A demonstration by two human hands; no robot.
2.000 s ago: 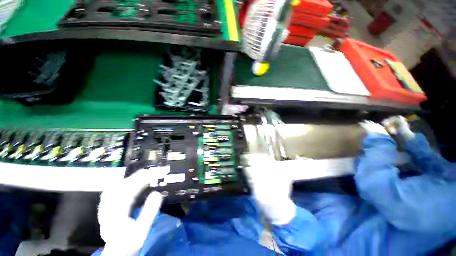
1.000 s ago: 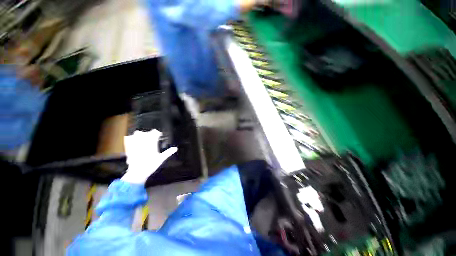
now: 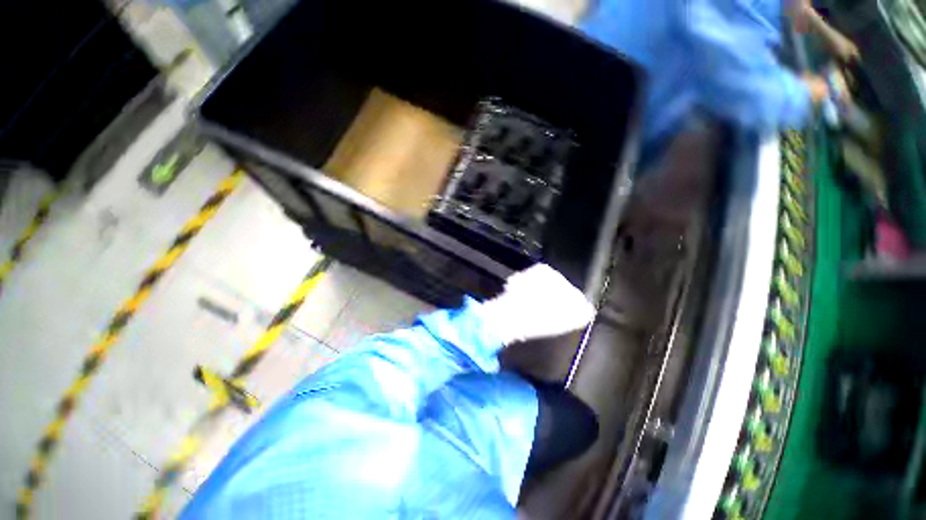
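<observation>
A large black tote [image 3: 335, 198] stands on the floor at my left. Inside it a black carrier fixture [image 3: 511, 173] with cut-outs lies beside brown cardboard. My left hand [image 3: 541, 303], in a white glove, is at the tote's near rim, below the fixture's near end. Its fingertips are hidden at the rim, so I cannot tell if they grip the rim or anything else. My right hand is out of the picture.
A conveyor rail [image 3: 739, 335] runs along the right with a row of green boards [image 3: 777, 355] on it. Another person in a blue smock [image 3: 711, 61] is beyond the tote. Yellow-black tape [image 3: 137, 310] marks the floor at left.
The view has swung left and down to the tote. The fixture on the conveyor edge and my right hand have left the picture. My left hand has moved from over the tote to its near rim.
</observation>
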